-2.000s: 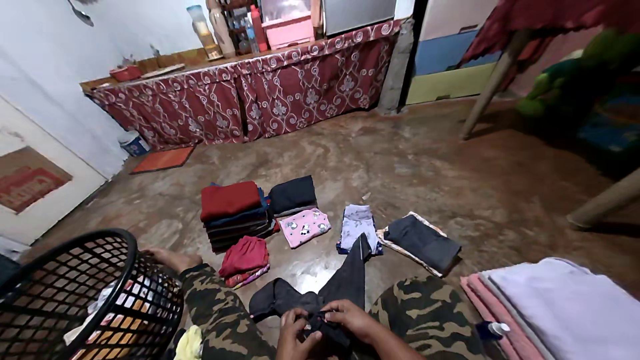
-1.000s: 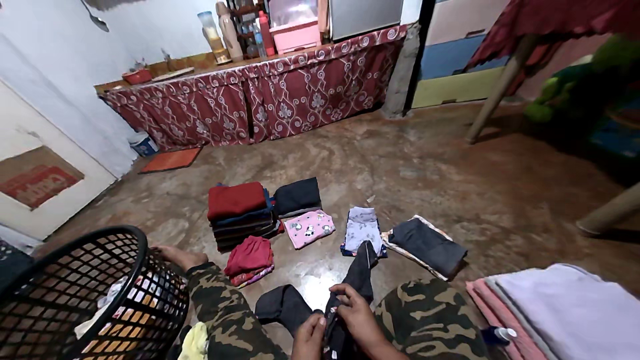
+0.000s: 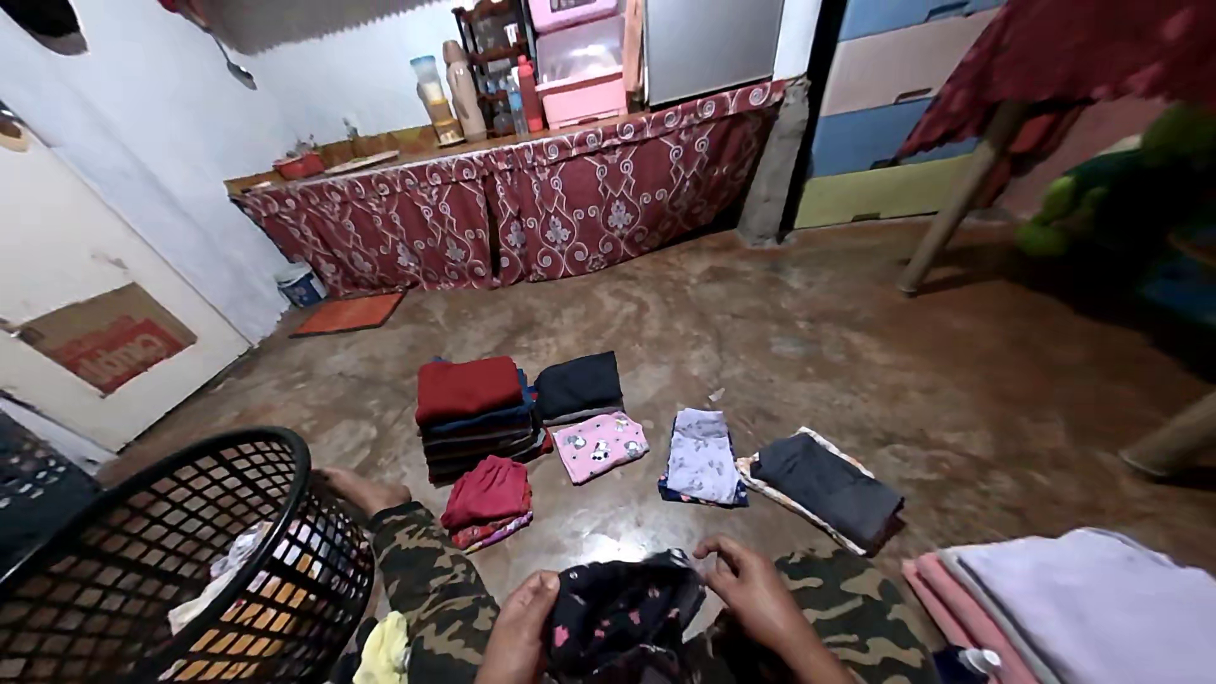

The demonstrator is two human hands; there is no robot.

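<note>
My left hand (image 3: 522,617) grips the left edge of a black cloth garment with pink spots (image 3: 622,608), low in the middle of the head view. My right hand (image 3: 750,589) is at the garment's right side, fingers bent and a little apart; whether it pinches the cloth is unclear. Beyond lie folded clothes on the floor: a tall stack topped with dark red (image 3: 470,389), a black folded piece (image 3: 579,385), a pink printed one (image 3: 600,446), a small red pile (image 3: 486,492), a pale grey printed one (image 3: 701,456) and a dark grey one (image 3: 826,484).
A black plastic laundry basket (image 3: 294,475) with clothes inside stands at the left, by my foot (image 3: 361,489). Folded lilac and pink cloths (image 3: 1092,608) lie at the lower right beside a white-capped bottle (image 3: 978,660). Table legs (image 3: 959,199) stand at the right.
The plain dark garment that was between my hands is no longer seen there; a black one with pink spots is in its place. My right hand has moved to the right, apart from my left.
</note>
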